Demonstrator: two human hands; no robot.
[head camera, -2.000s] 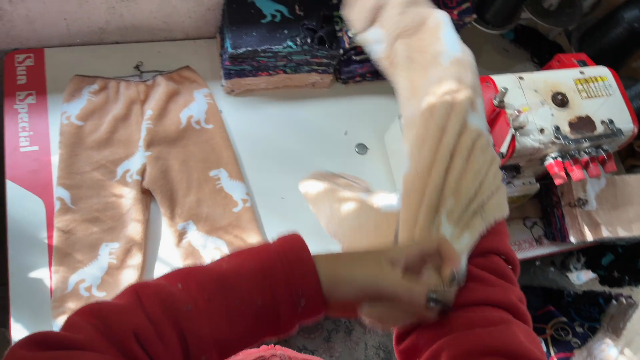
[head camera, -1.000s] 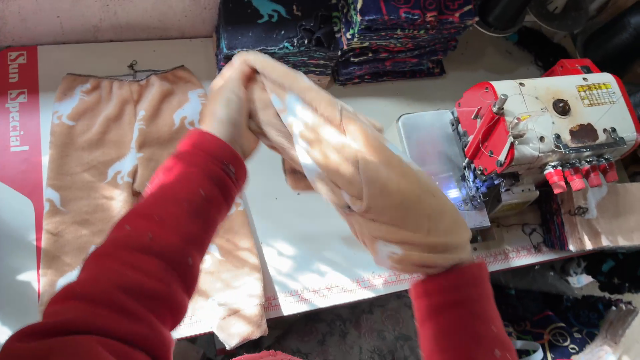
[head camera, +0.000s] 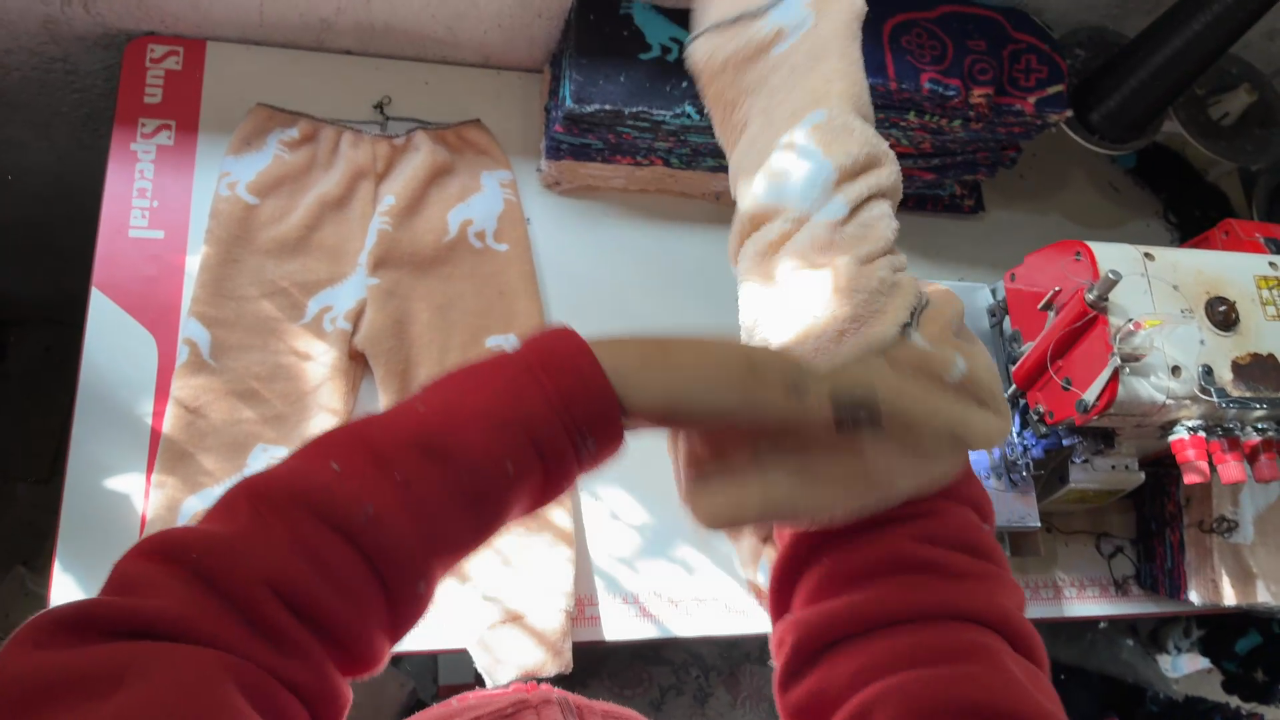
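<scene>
A tan fleece garment with white dinosaur prints (head camera: 815, 190) covers my right forearm, which reaches up and away, so my right hand is hidden inside or behind it. Across that arm, near the red sleeve's cuff, lies my left hand (head camera: 800, 400), blurred by motion, at the garment's bunched lower end; whether its fingers grip the cloth cannot be told. To the left, a pair of tan fleece trousers with white dinosaurs (head camera: 430, 290) lies flat, waist at the far side, one leg end hanging over the near table edge.
A white and red sewing machine (head camera: 1150, 330) stands at the right. Stacks of dark printed fabric (head camera: 640, 120) sit along the back of the white table (head camera: 640, 270), beside a black thread cone (head camera: 1150, 70). A ruler strip (head camera: 670, 608) runs along the near edge.
My left hand has moved from the garment's upper end down to my right forearm. The garment, slanting across between my hands a second ago, now stands upright along my right arm.
</scene>
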